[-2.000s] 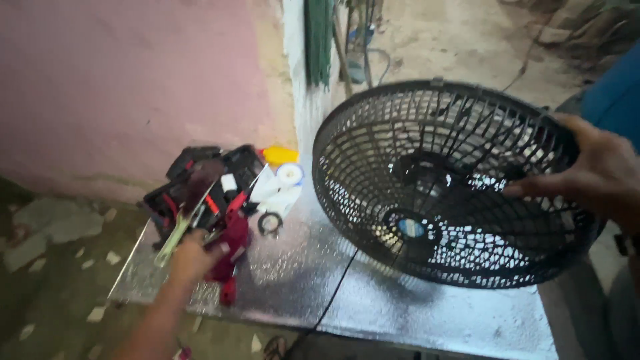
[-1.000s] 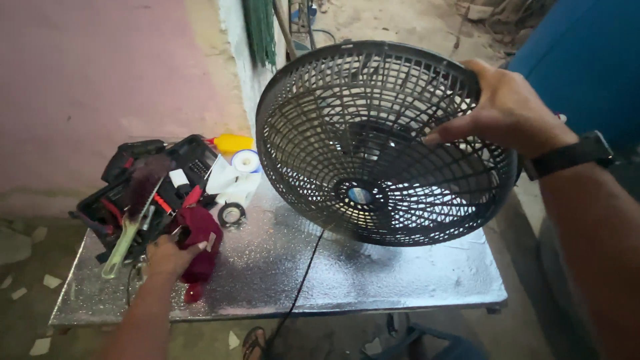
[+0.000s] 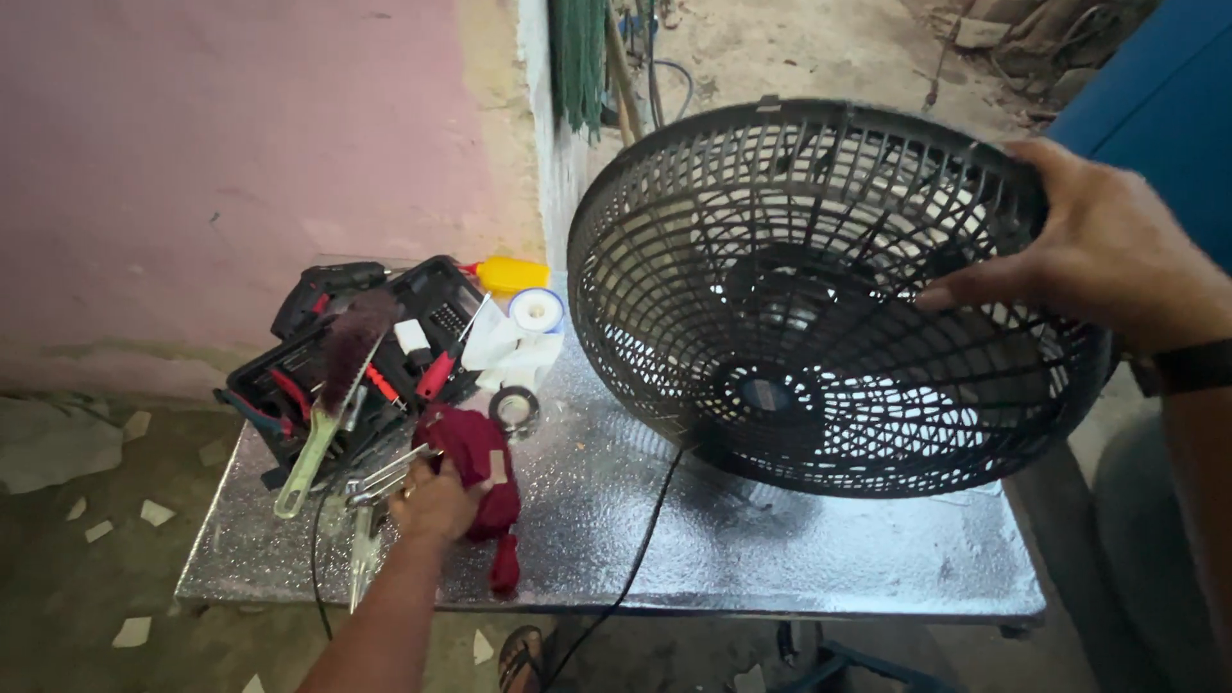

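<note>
My right hand (image 3: 1088, 255) grips the right rim of a black plastic fan grille (image 3: 818, 298), which stands tilted above the table. At the left, my left hand (image 3: 433, 505) lies at the edge of a dark red zippered pouch (image 3: 486, 472), its fingers by some thin metal pieces (image 3: 385, 478); whether it holds them is unclear. A brush with a pale green handle (image 3: 313, 462) rests across an open black tool case (image 3: 265, 385). A red-handled screwdriver (image 3: 438, 375) and a roll of black tape (image 3: 514, 411) are close to the pouch.
These things rest on a foil-covered table (image 3: 597, 568). Behind the case are a yellow bottle (image 3: 513, 275) and a white tape spool (image 3: 536, 310). A black cord (image 3: 640, 558) runs from below the grille over the front edge. A pink wall (image 3: 241, 144) rises at back left.
My left hand has moved toward the thin metal pieces beside the red pouch. My right hand has stayed on the grille's rim.
</note>
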